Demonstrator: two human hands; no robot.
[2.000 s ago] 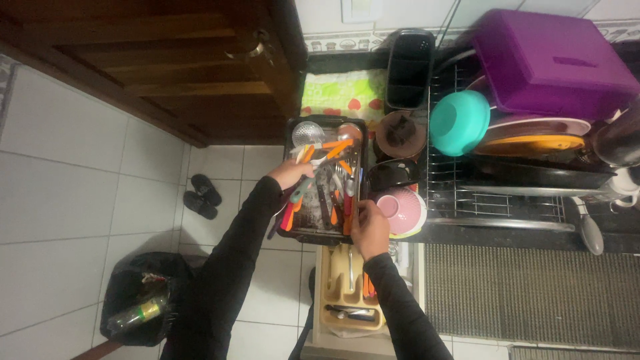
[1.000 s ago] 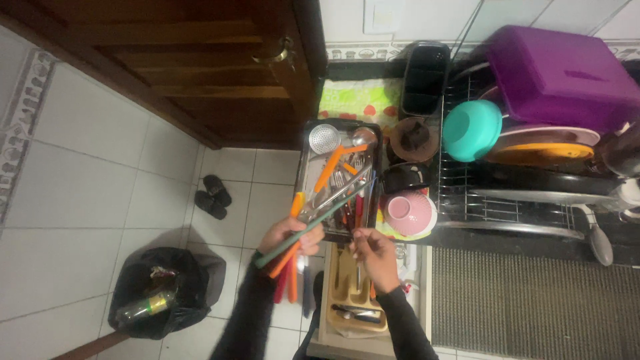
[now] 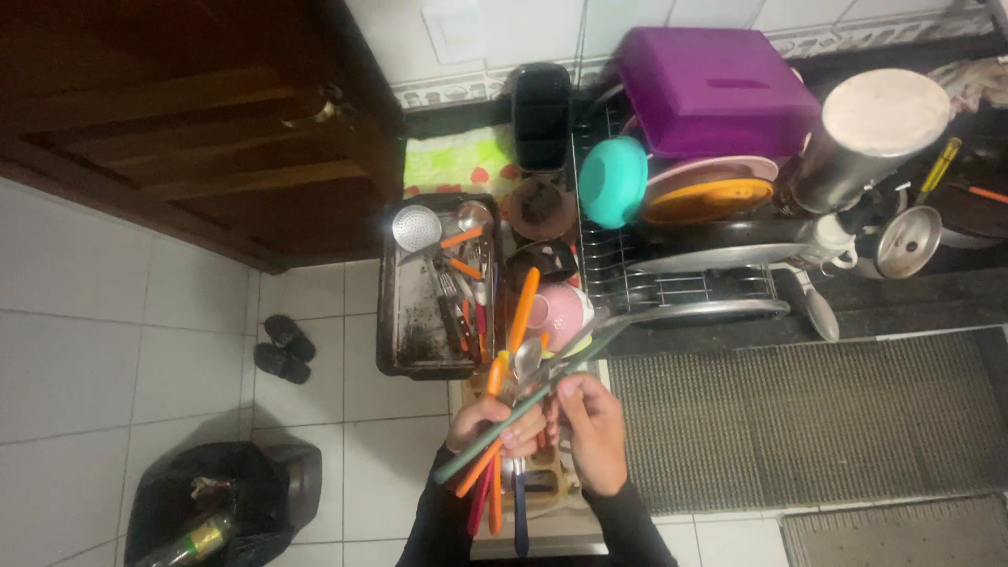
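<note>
My left hand (image 3: 500, 425) is closed around a bundle of cutlery with orange, red and dark blue handles, among them a metal spoon (image 3: 528, 356) and a long green-handled utensil (image 3: 516, 417). Close on the right, my right hand (image 3: 587, 429) has thumb and fingers at the bundle; whether it grips a piece is unclear. Both are above an open drawer with a beige cutlery tray (image 3: 543, 482), partly hidden by them. Beyond the hands, a dark baking pan (image 3: 405, 335) holds a round skimmer (image 3: 416, 228), forks and knives, some with orange handles.
A pink bowl (image 3: 563, 315) stands beside the pan. Right of it, a wire dish rack (image 3: 602, 264) carries a turquoise bowl (image 3: 614, 183), plates and a purple container (image 3: 717, 94). A wooden door (image 3: 197, 118), slippers (image 3: 283, 349) and a black-bagged bin (image 3: 213, 488) are at left.
My left hand has moved from over the baking pan to above the drawer, carrying the cutlery bundle. The pan holds fewer utensils than in the earliest frame. My right hand is now beside the bundle.
</note>
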